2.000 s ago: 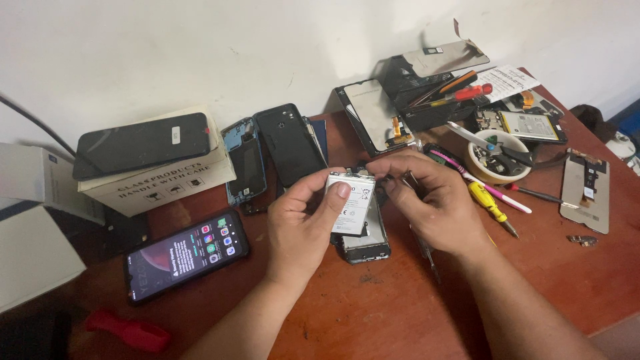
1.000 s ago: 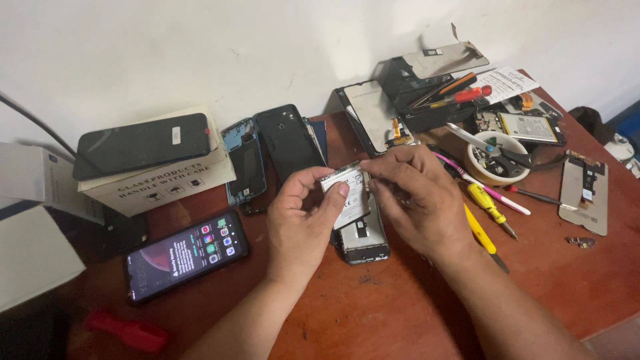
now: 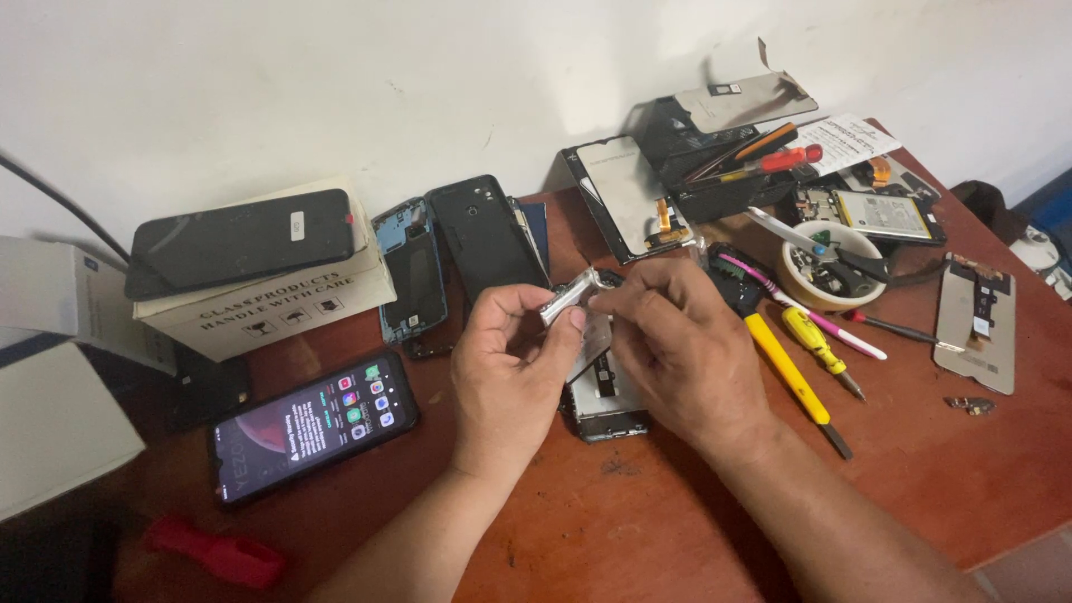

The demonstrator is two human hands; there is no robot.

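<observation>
My left hand grips a silvery phone battery between thumb and fingers, tilted so that its narrow edge shows. My right hand pinches at the battery's upper right end; its fingertips partly hide what they hold, and whether that is a flex or the battery's edge cannot be told. Under both hands lies an opened phone with a bare metal-coloured frame and a dark flex cable. A yellow-handled blade tool lies just right of my right hand.
A lit phone and a red handle lie at left, near a box bearing a dark phone. Back covers stand behind. At right are a bowl of parts, a pink toothbrush, a yellow screwdriver and a display panel.
The battery, its printed face turned to the camera before, has been tilted up on edge in my left hand. The yellow-handled tool, largely hidden two seconds ago, shows beside my right hand.
</observation>
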